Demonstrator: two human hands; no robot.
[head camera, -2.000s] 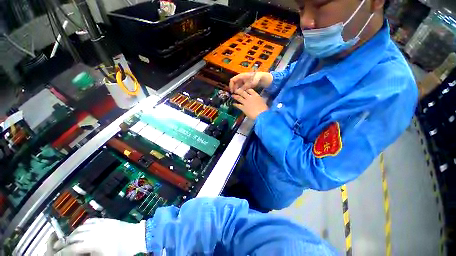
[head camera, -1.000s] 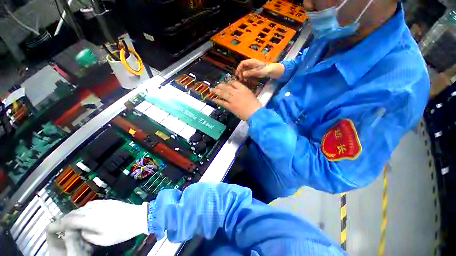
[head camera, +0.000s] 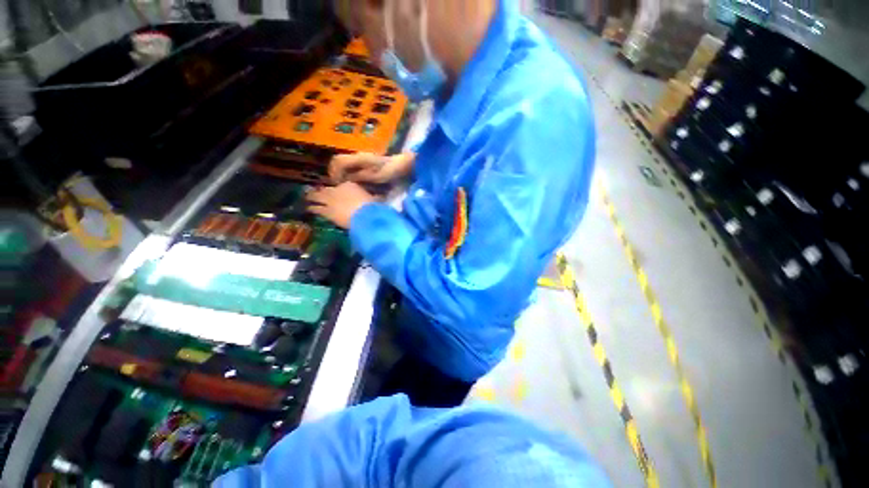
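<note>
Neither of my hands shows; only my blue right sleeve crosses the bottom edge of the view. The near circuit board (head camera: 124, 419) lies at the lower left, cut off by the edge, with a toroidal coil (head camera: 174, 435) and black blocks on it. The farther circuit board (head camera: 303, 345) carries white blocks (head camera: 191, 319), a green strip (head camera: 233, 294) over them and wound coils (head camera: 252, 231). A red-brown carrier bar (head camera: 191, 378) lies between the boards. The view is somewhat blurred.
A person in blue (head camera: 505, 181) stands at the line's right side, bare hands at the far board's end. Orange cover plates (head camera: 333, 110) lie beyond. Black bins (head camera: 124, 105) and a white tool cup (head camera: 90, 233) stand behind the silver rail (head camera: 214, 183). Dark stacks (head camera: 777, 162) stand at right.
The view has swung right, so the boards and neighbour appear farther left. My gloved hands, seen over the near board before, are out of the picture now.
</note>
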